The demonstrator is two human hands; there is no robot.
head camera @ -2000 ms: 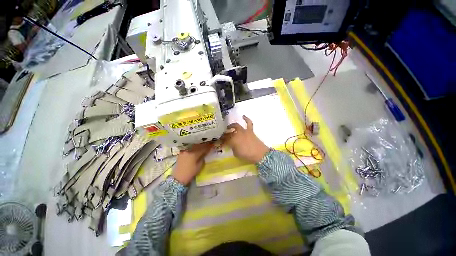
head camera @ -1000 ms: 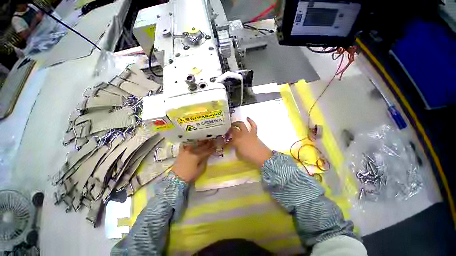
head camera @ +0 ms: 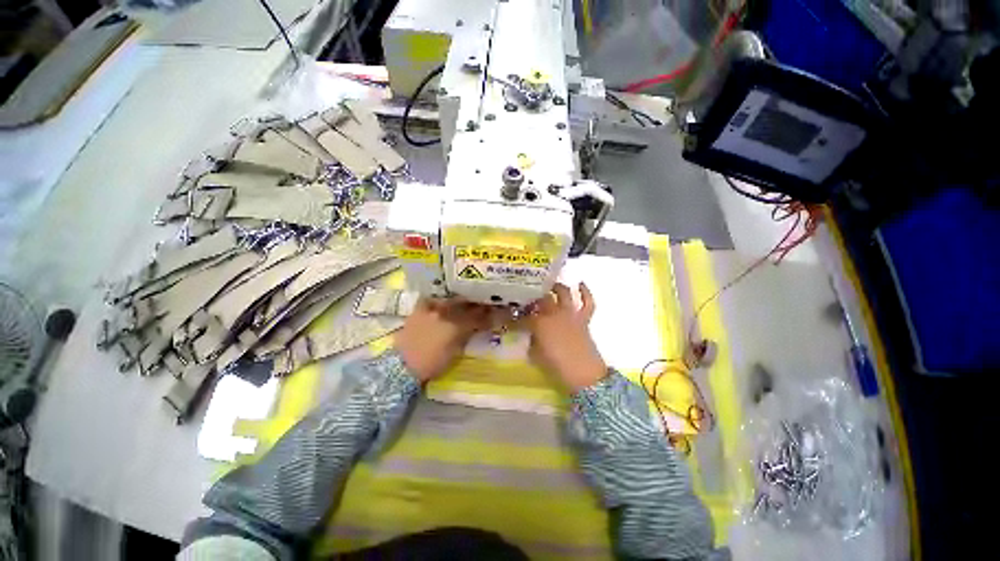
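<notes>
The white sewing machine head (head camera: 507, 252) stands in the middle. My left hand (head camera: 436, 334) and my right hand (head camera: 564, 338) are under its front edge, on either side of the needle area. A small silver metal piece (head camera: 499, 335) shows between my fingertips. The machine head and my fingers hide most of what is there, so I cannot tell how each hand grips. A strap with a rectangular end (head camera: 384, 301) lies just left of my left hand. The pile of grey-beige straps (head camera: 236, 285) is fanned out left of the machine, with silver hooks toward it.
A clear bag of silver hooks (head camera: 792, 471) lies at the right. Red thread (head camera: 674, 403) lies right of my right hand. A blue-handled tool (head camera: 864, 370) is at the right edge. The control panel (head camera: 784, 134) is upper right, and a fan (head camera: 20, 329) is at far left.
The view has shifted, so machine and hands appear further right, and the machine head slightly lower. My hands stay at the needle area with little visible movement.
</notes>
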